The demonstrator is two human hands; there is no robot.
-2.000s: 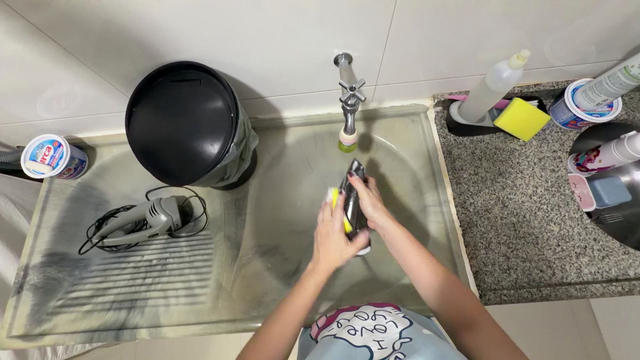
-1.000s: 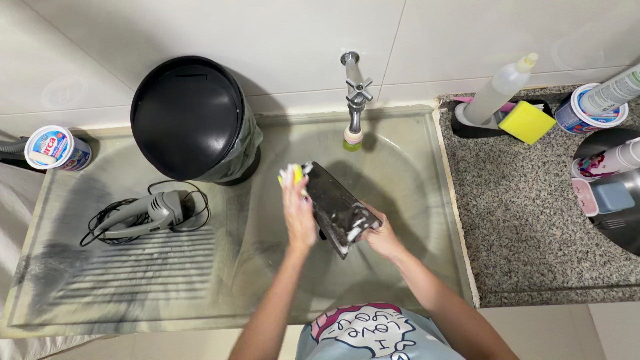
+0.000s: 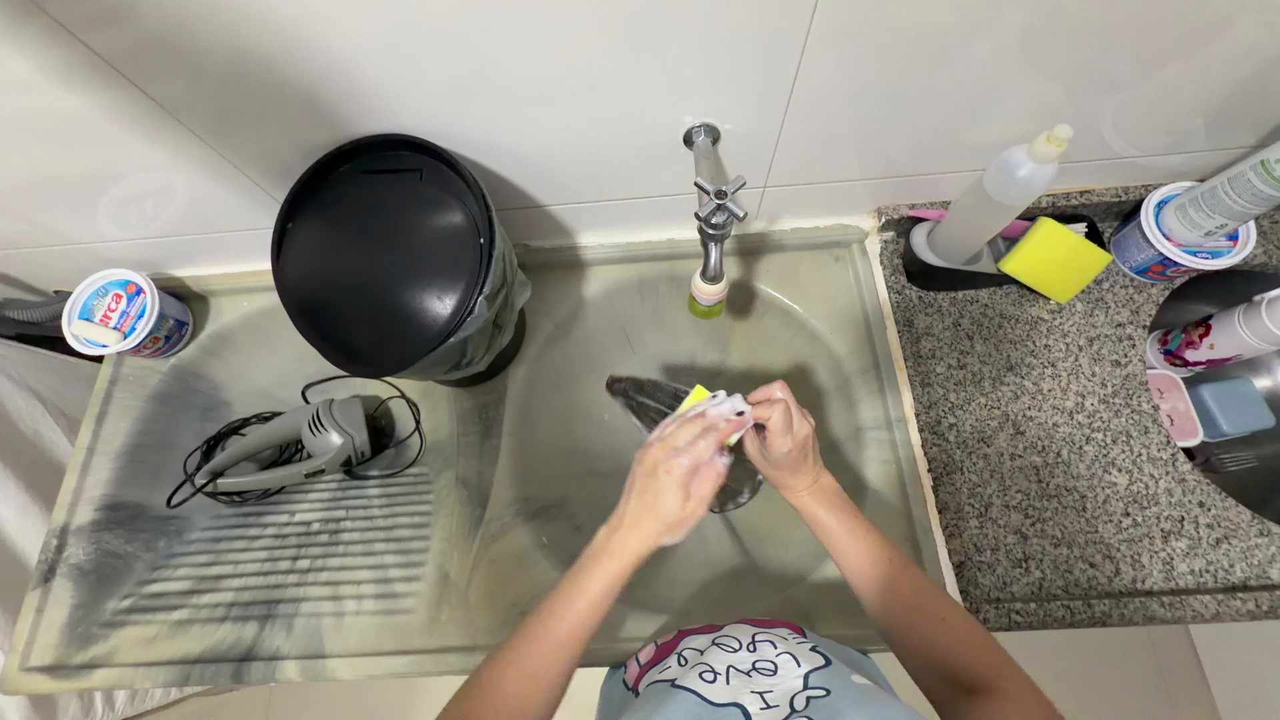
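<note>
Over the basin of the sink (image 3: 560,470), my left hand (image 3: 680,465) presses a soapy yellow sponge (image 3: 694,399) with white foam on it. Close beside it, my right hand (image 3: 785,440) has its fingers closed on a small part near the foam; what part exactly is hidden by the fingers. A dark, wet, elongated object (image 3: 640,397), partly transparent-looking, lies below and behind my hands, and its middle is covered by my left hand. The metal tap (image 3: 712,240) stands above, behind my hands.
A black lidded bin (image 3: 385,255) stands left of the basin. A grey corded appliance (image 3: 290,450) lies on the ribbed drainboard. At left is a white-lidded tub (image 3: 125,315). The granite counter (image 3: 1020,450) at right holds a clear bottle (image 3: 995,200), a yellow sponge (image 3: 1055,260) and another tub (image 3: 1180,235).
The dark flat piece was tilted up between my hands a second ago; it now shows lower, mostly behind them. My left hand has moved right, close to my right hand.
</note>
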